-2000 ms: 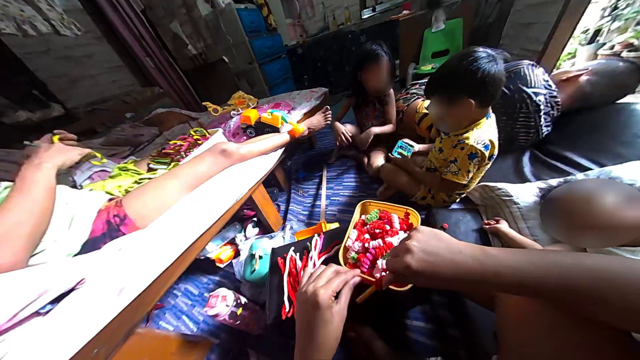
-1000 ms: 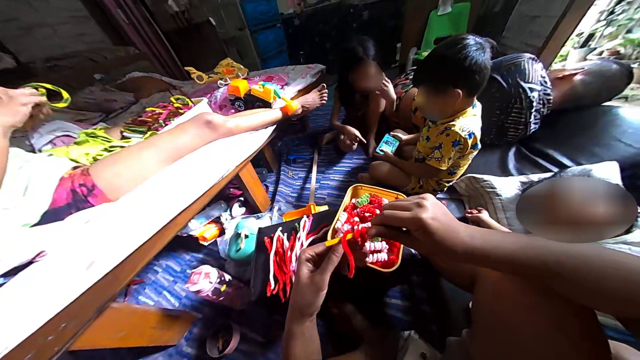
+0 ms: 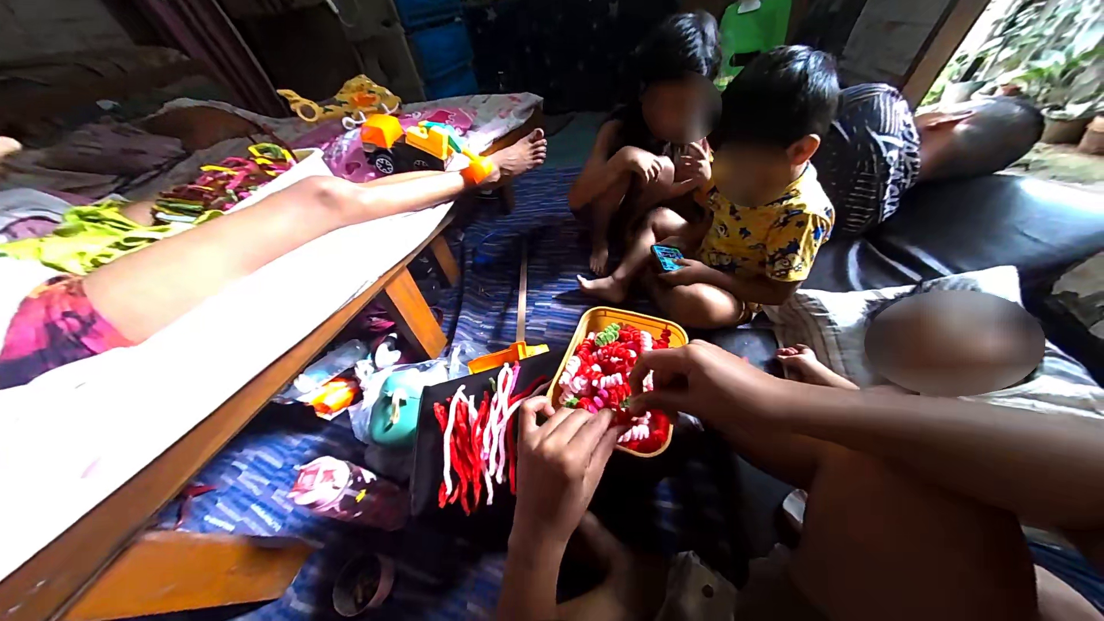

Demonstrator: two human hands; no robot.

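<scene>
A yellow plastic basket (image 3: 590, 321) holds many coiled red, pink and white fuzzy pieces (image 3: 605, 366), with a few green ones. My left hand (image 3: 565, 448) is at the basket's near left edge, fingers bent and close together. Over the basket's right side reaches my right hand (image 3: 690, 384), its fingertips pointing down at the coils. The fingertips of both hands nearly meet; whether they pinch a piece is hidden. Left of my left hand, straight red, white and pink fuzzy strips (image 3: 470, 444) lie on a black surface (image 3: 424, 470).
A wooden bench (image 3: 259, 401) with a white top runs along the left, a person's bare leg (image 3: 233, 228) on it. Two people sit beyond the basket, one holding a small device (image 3: 667, 257). Another person lies on a striped pillow (image 3: 992, 289) at right. A teal container (image 3: 397, 414) stands near the bench.
My hands have come down from above the basket's near edge to the coils. The orange strip-like thing seen at my left fingers one second ago no longer shows there.
</scene>
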